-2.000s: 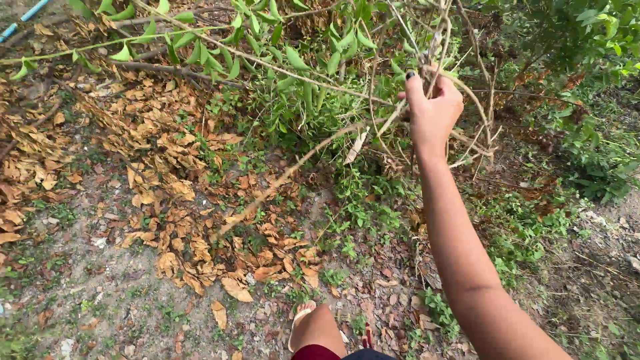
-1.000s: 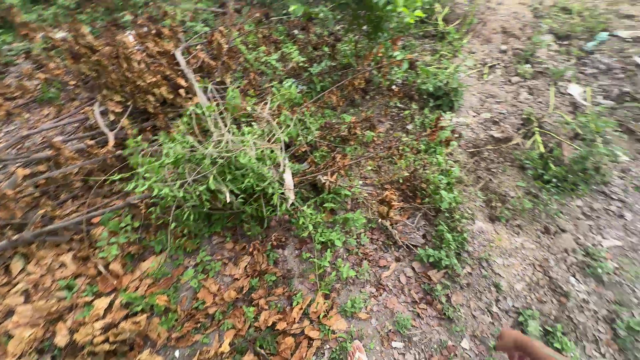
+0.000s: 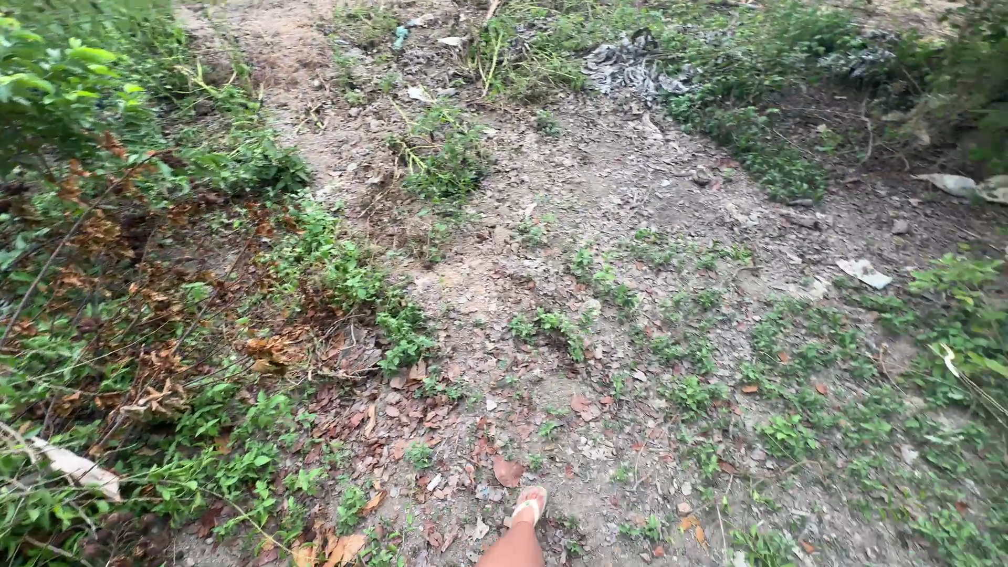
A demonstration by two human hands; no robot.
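Neither my left hand nor my right hand shows in the head view. One of my feet, in a pale thong sandal (image 3: pixel 530 504), stands on leaf-strewn bare soil at the bottom middle. Just beyond it lies a flat reddish-brown dry leaf (image 3: pixel 508 471). Low green weeds (image 3: pixel 555 327) grow in patches on the soil ahead.
Dry brown twigs and leaves (image 3: pixel 157 315) tangle with green plants on the left. A pale scrap (image 3: pixel 77 468) lies low at the left, another (image 3: pixel 864 273) at the right. A crumpled grey heap (image 3: pixel 630 67) lies farther off. A dirt path (image 3: pixel 291 94) runs up the upper left.
Two seconds ago a hand held thin branches at the upper right of the view; one second ago only part of a hand showed at the lower right. The view has swung strongly rightward.
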